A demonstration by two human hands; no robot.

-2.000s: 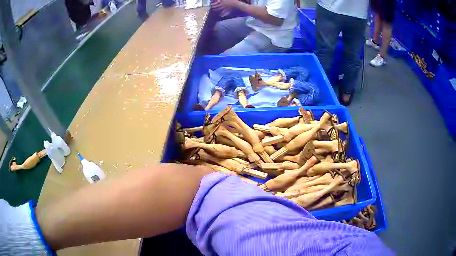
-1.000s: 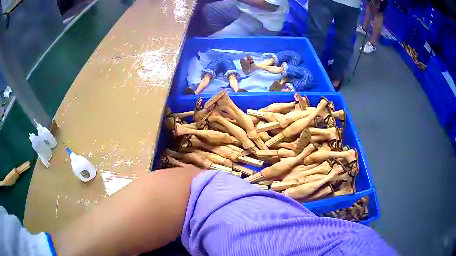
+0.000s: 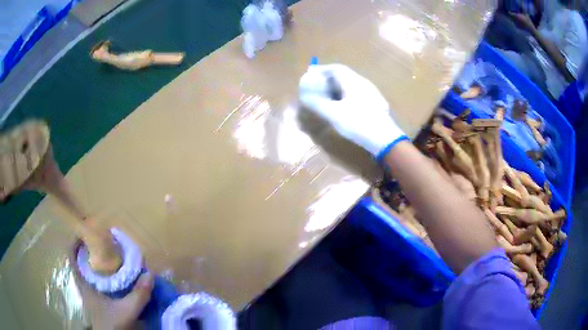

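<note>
My left hand (image 3: 122, 308), bare and cut off by the bottom edge, holds the blue shorts piece (image 3: 158, 298). A tan leg (image 3: 71, 196) stands in one frayed opening, its blurred sandal sole towards the upper left. The other opening (image 3: 198, 314) has no leg and shows a dark socket. My right hand (image 3: 345, 106), in a white glove with a blue cuff, is closed over the bench around a white glue bottle. The bottle's blue nozzle (image 3: 314, 61) sticks up past the fingers; its body is hard to tell from the glove.
A leg (image 3: 132, 60) lies on the green belt (image 3: 71, 84). White bottles (image 3: 261, 29) stand at the bench's (image 3: 193, 174) far edge. At right are a blue crate (image 3: 403, 258) of legs and, beyond, a crate (image 3: 567, 138) of shorts with legs. A person sits at top right.
The view has swung left, so the crates sit further right. My left hand, the shorts piece and its leg have come into view. My right hand has come into view, closed on the glue bottle.
</note>
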